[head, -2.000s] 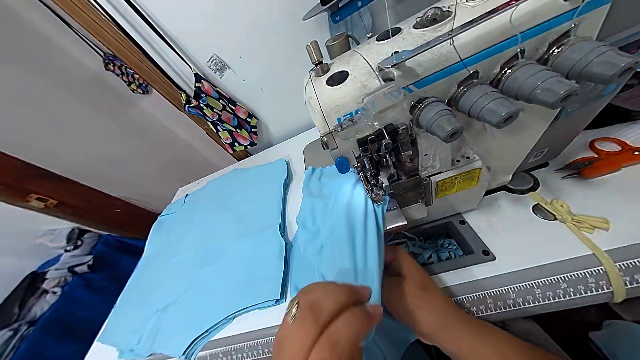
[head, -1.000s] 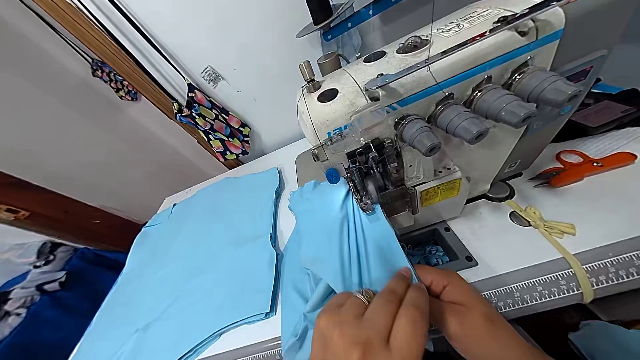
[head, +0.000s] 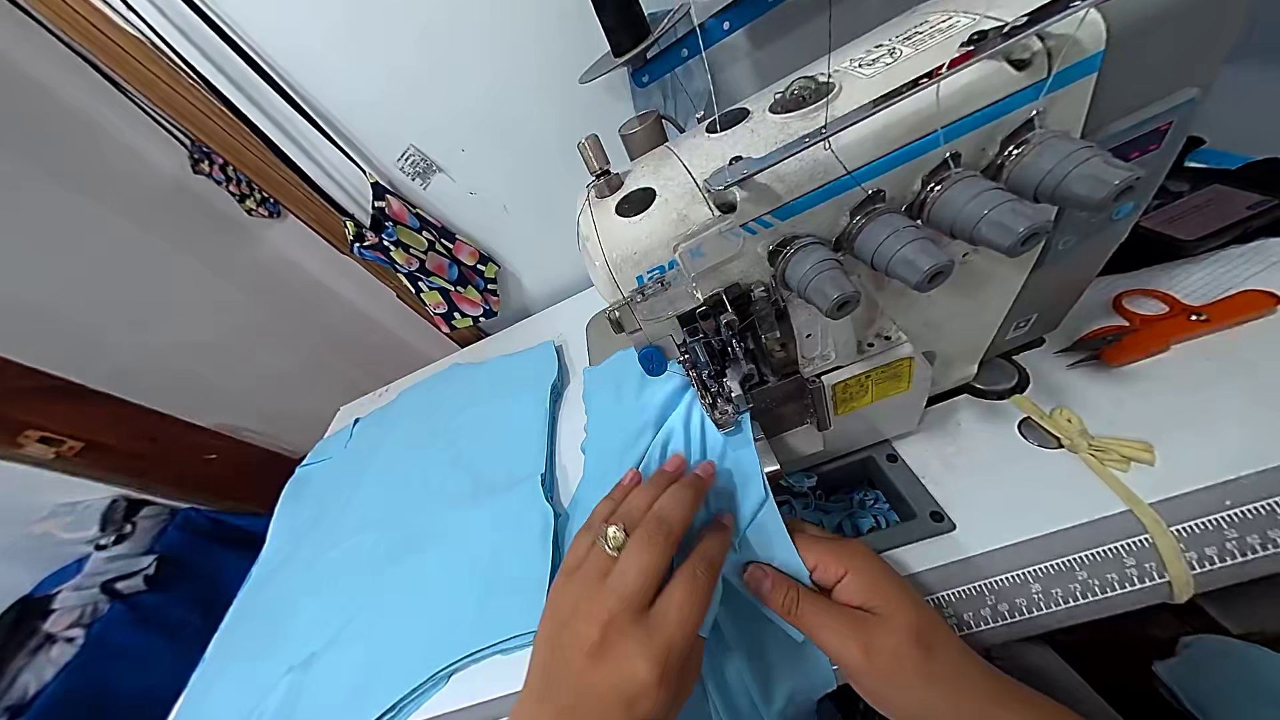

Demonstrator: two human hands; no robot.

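A light blue fabric piece [head: 640, 410] runs under the presser foot [head: 728, 405] of a white Jack overlock sewing machine [head: 660, 220]. Flat on this fabric, just in front of the foot, lies my left hand [head: 640, 580], fingers slightly spread and a ring on one finger. My right hand [head: 860, 610] pinches the fabric's right edge between thumb and fingers, near the table's front edge. To the left rests a stack of light blue cut fabric pieces [head: 420, 500], close beside the piece being held.
A tray of blue trimmings [head: 850, 505] is set into the table right of the fabric. Orange thread snips [head: 1180, 325], a tied yellow strip [head: 1110, 450] and a measuring tape [head: 1060, 580] along the front edge are at the right. Patterned fabric [head: 430, 260] hangs by the wall.
My left hand has moved from the fabric's front right edge up and left, and now lies flat with its fingers extended. The right hand still pinches the edge.
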